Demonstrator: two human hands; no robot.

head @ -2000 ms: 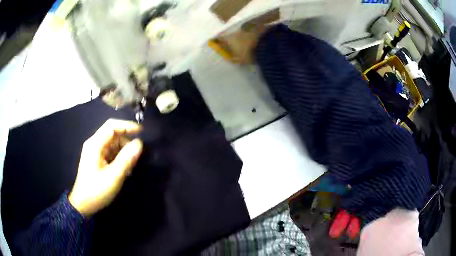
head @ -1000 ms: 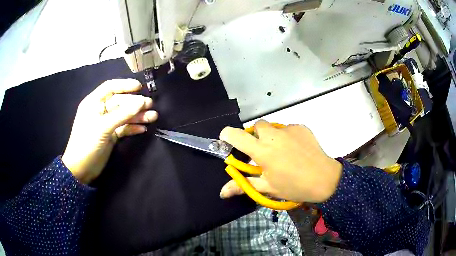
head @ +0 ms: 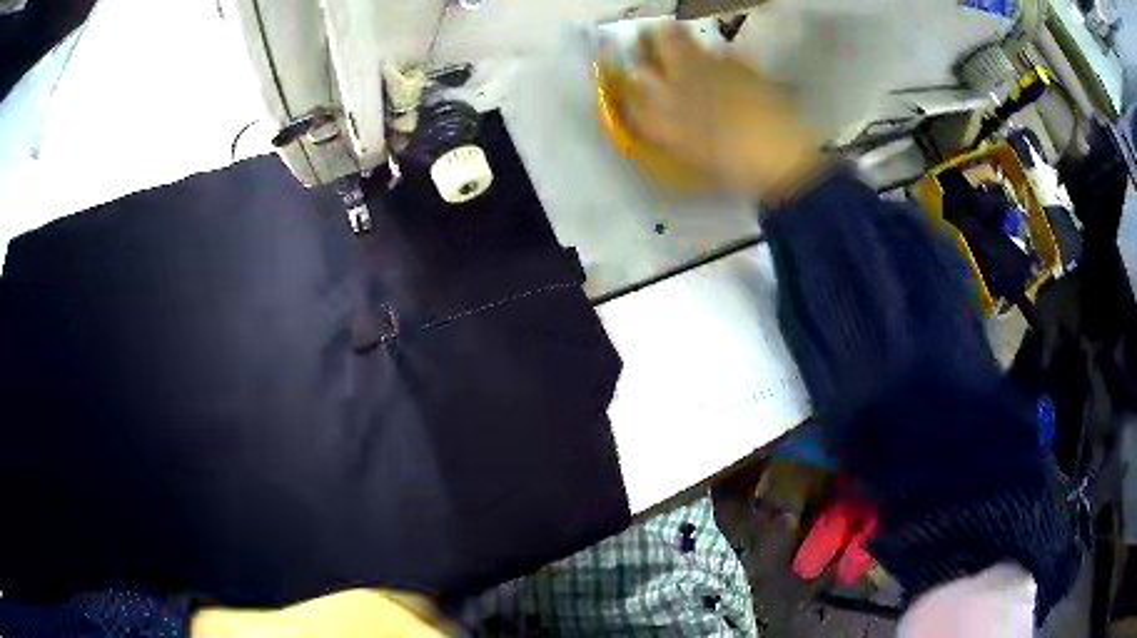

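A dark fabric panel lies flat under the sewing machine head, with a thin light seam running from its right edge to a small puckered spot with loose thread. The presser foot is just above that spot in the picture. My right hand is blurred, on the machine bed right of the head, with the orange-handled scissors at its fingers; the blades are not clear. My left hand is at the bottom edge, cut off, over the near edge of the panel; its fingers are hidden.
A cream tension knob is on the machine head. A yellow tool tray with dark scraps is at the right, beside a yellow-and-black handle. Checked cloth shows below the table edge, and a red object lies lower right.
My right hand has moved the scissors from over the panel up and away to the machine bed. My left hand has dropped from the seam to the bottom edge, uncovering the loose thread.
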